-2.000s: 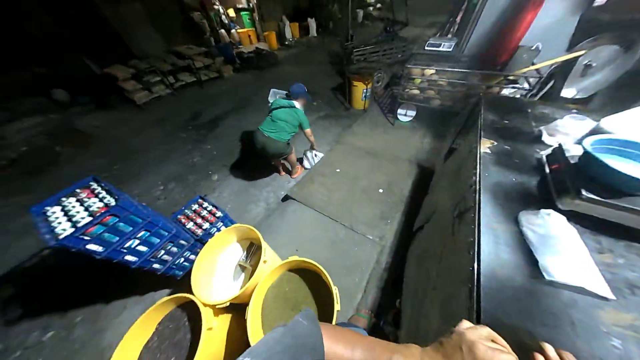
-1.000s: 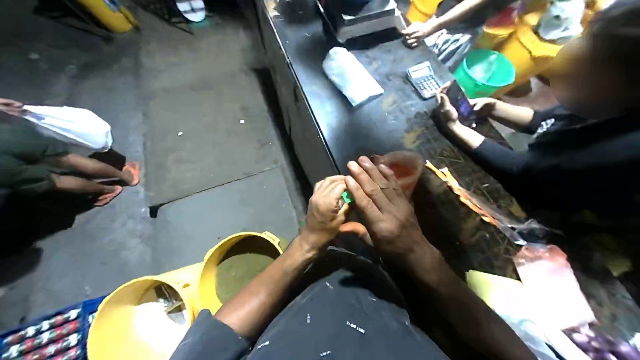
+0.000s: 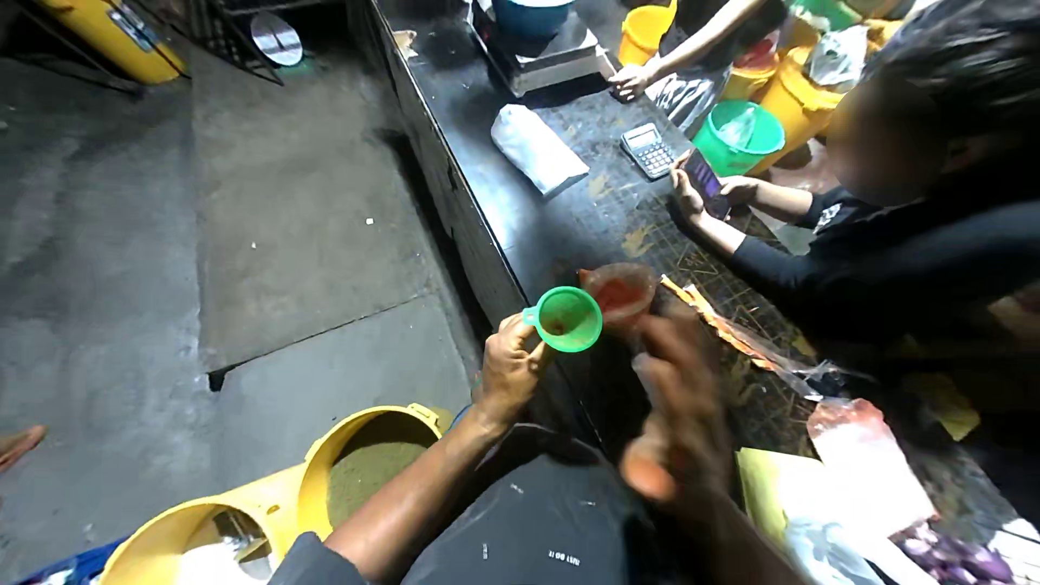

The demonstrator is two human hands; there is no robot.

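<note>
My left hand (image 3: 513, 370) is closed around the stem of a small green plastic funnel (image 3: 569, 319), its wide mouth facing up toward me. Behind the funnel, on the black counter's near edge, is a clear container with red contents (image 3: 621, 291). My right hand (image 3: 686, 390) is motion-blurred to the right of the funnel; an orange-red thing (image 3: 648, 478) shows at its lower side, and whether the fingers grip it is unclear. Right of the container lie thin orange-and-clear plastic strips (image 3: 719, 325).
A white wrapped packet (image 3: 536, 150), a calculator (image 3: 647, 151) and a scale (image 3: 540, 65) rest on the counter (image 3: 479, 195). A person at right holds a phone (image 3: 705, 183); another person's hand (image 3: 632, 81) touches the counter. Yellow buckets (image 3: 305, 463) stand at lower left.
My hands were close together over a small green thing; now they are apart, and the green funnel shows in my left hand. The person at left has mostly left view.
</note>
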